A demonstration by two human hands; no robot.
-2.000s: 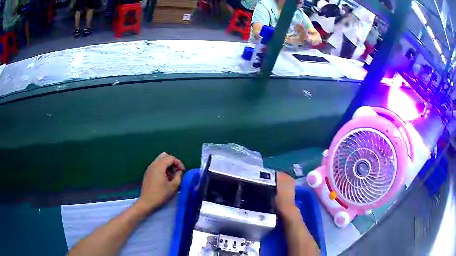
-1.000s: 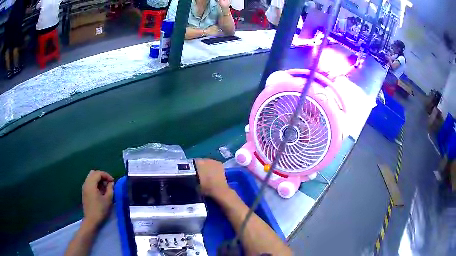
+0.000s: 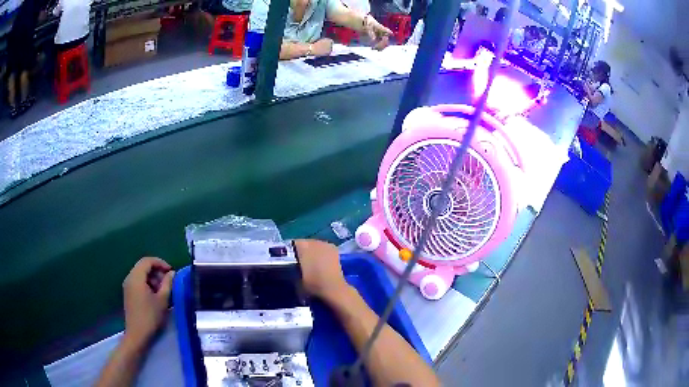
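Observation:
A silver-and-black bench-top machine (image 3: 253, 326) stands in a blue plastic tray (image 3: 378, 302), its lower end cut off by the frame. A crinkled clear plastic cover (image 3: 233, 228) lies at its far end. My right hand (image 3: 319, 266) lies against the machine's upper right side; its fingertips are hidden, so its grip cannot be told. My left hand (image 3: 148, 293) is at the tray's left edge with its fingers curled. Whether it holds anything cannot be made out. A white foam sheet (image 3: 87, 364) lies under and left of the tray.
A pink fan (image 3: 446, 200) stands right of the tray. A thin dark cord (image 3: 393, 295) crosses the view in front of it. Beyond the green conveyor belt (image 3: 189, 174) are a white-covered ledge (image 3: 151, 113), green posts and a seated person. The aisle at right holds blue bins (image 3: 585, 175).
The view has turned right since the earliest frame, so machine and fan appear farther left. My hands keep their places at the machine and tray. The person opposite has stretched out an arm.

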